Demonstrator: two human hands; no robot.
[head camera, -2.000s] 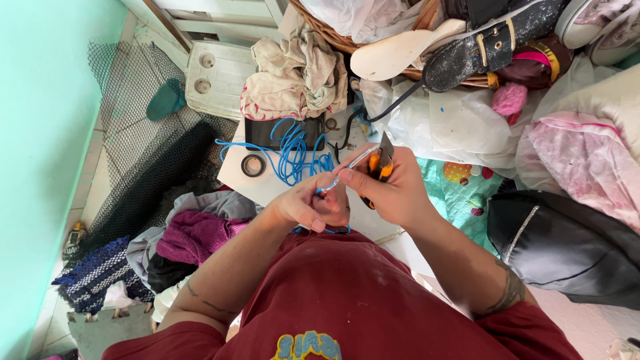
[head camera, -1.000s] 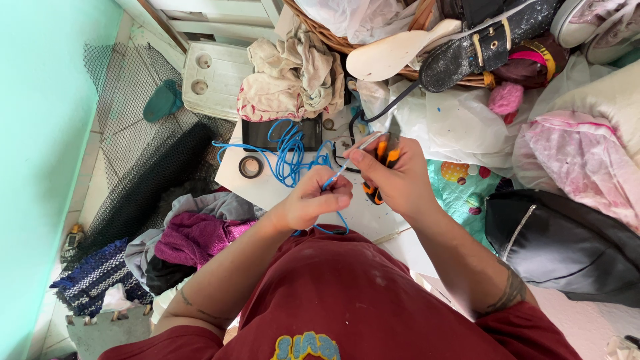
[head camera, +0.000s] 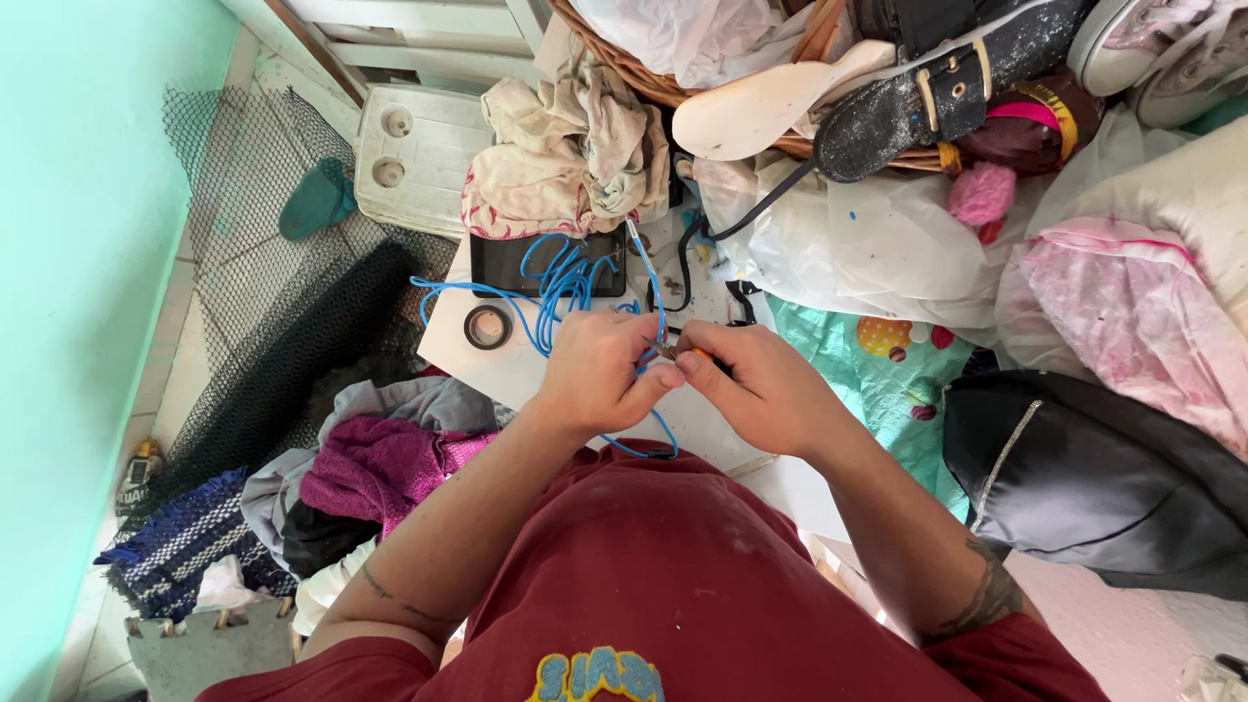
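My left hand (head camera: 604, 370) grips a blue cable (head camera: 656, 278), whose pale end sticks up past the fingers. My right hand (head camera: 765, 385) is closed around a small metal tool (head camera: 667, 350) with orange and black on its handle; its tip touches the cable beside my left fingers. The tool's kind is mostly hidden by the hand. More blue cable (head camera: 565, 283) lies in loose coils over a black flat tray or device (head camera: 492, 263) on a white surface. A roll of black tape (head camera: 487, 327) lies left of the coils.
Behind the coils are a crumpled cloth (head camera: 575, 146) and an egg carton-like tray (head camera: 419, 146). A wicker basket (head camera: 624, 63) with shoes and plastic bags stands at the back right. Purple and grey clothes (head camera: 375, 458) lie left, a black bag (head camera: 1092, 478) right.
The tool has turned: its upright blades beside the right hand earlier now point left at the cable. The cable's pale end, earlier between both hands, now points up.
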